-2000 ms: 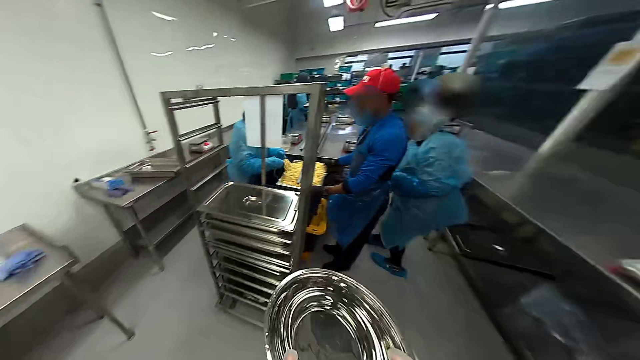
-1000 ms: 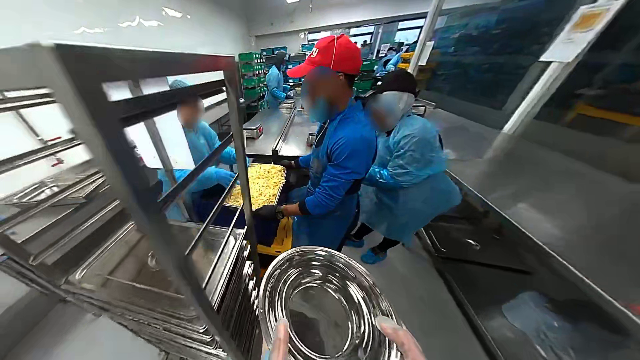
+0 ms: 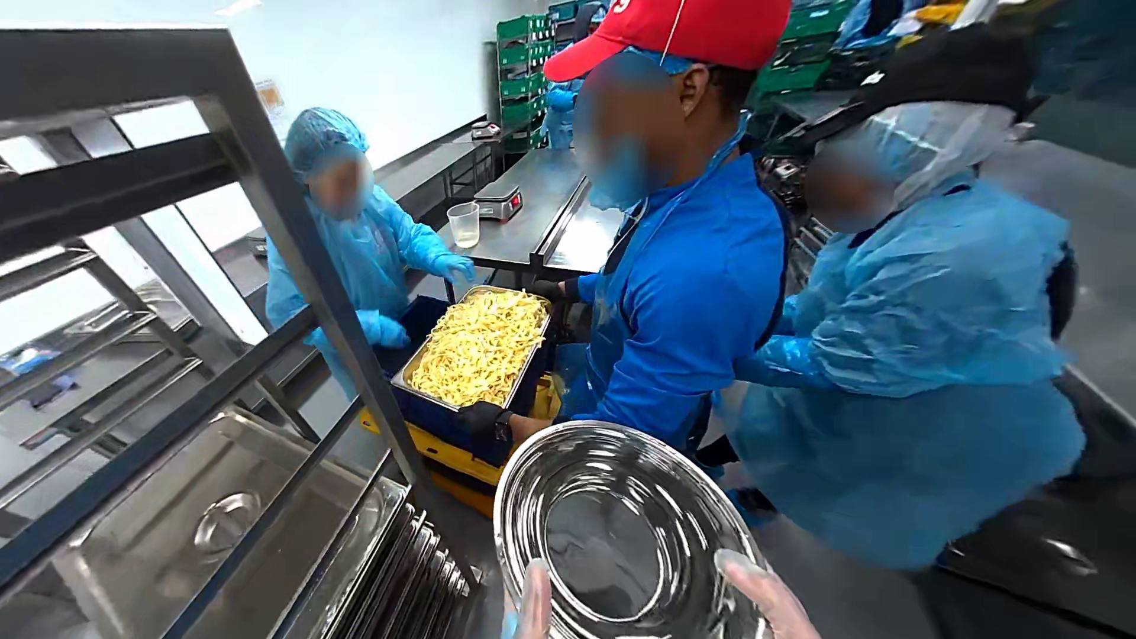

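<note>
A round, shiny stainless steel bowl [image 3: 603, 550] is held in front of me at the bottom centre, and no food shows inside it. My left hand [image 3: 535, 596], in a clear glove, grips its near left side with the thumb over the rim. On the near right side my right hand [image 3: 765, 593], gloved the same way, holds the rim. Beyond the bowl, a person in a red cap [image 3: 683, 31] holds a metal tray of pasta strips [image 3: 479, 346] with black-gloved hands, above a dark blue crate.
A metal rack [image 3: 293, 222] with lidded steel pans [image 3: 222, 524] stands close on the left. Behind it is a person in a blue gown [image 3: 346, 248]; another gowned person [image 3: 923, 337] stands at right. A steel table [image 3: 532, 191] bears a scale [image 3: 499, 202] and a plastic jug [image 3: 464, 224].
The view has moved closer to the people and the pasta tray. The bowl stays in both my hands. The rack now stands nearer on the left.
</note>
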